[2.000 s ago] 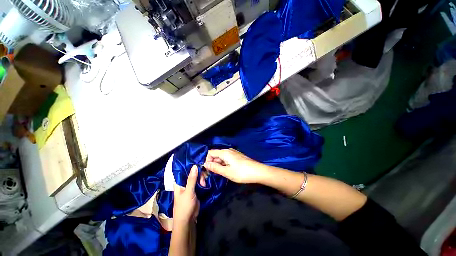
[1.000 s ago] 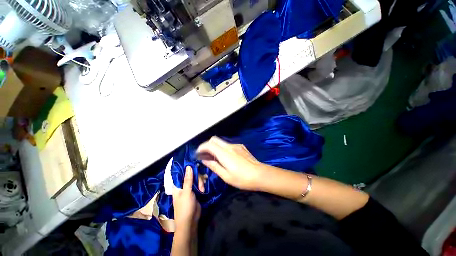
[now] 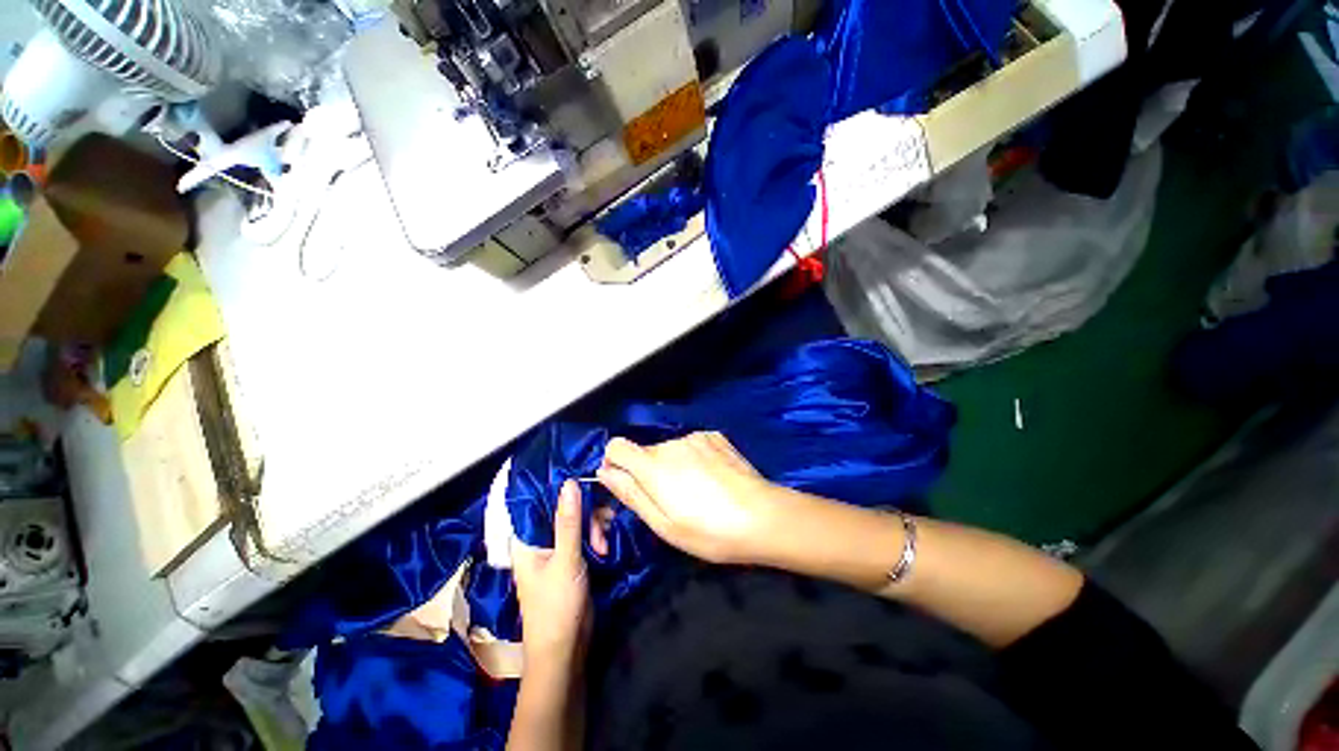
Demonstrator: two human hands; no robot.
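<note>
A shiny royal-blue satin garment (image 3: 822, 418) lies bunched on the lap along the table's front edge. A white foam cup (image 3: 498, 517) shows edge-on beside the blue folds at my left hand. My left hand (image 3: 554, 580) grips the satin, thumb on top. My right hand (image 3: 690, 492), with a bracelet at the wrist, has its fingertips pinched just right of my left thumb. A small, thin, pale thing shows between the two hands; it is too small to name. Beige lining (image 3: 441, 609) shows among the folds at lower left.
A white machine table (image 3: 426, 382) runs diagonally, bearing an overlock machine (image 3: 624, 88) with blue satin pieces (image 3: 767, 162) beside it. A fan (image 3: 125, 52), cardboard box (image 3: 110, 220) and yellow cloth (image 3: 162, 345) are at left. A translucent bag (image 3: 1013, 279) lies on the green floor.
My right hand lifted slightly and blurred a second ago; now its fingertips are back down beside my left thumb. My left hand keeps its hold on the satin.
</note>
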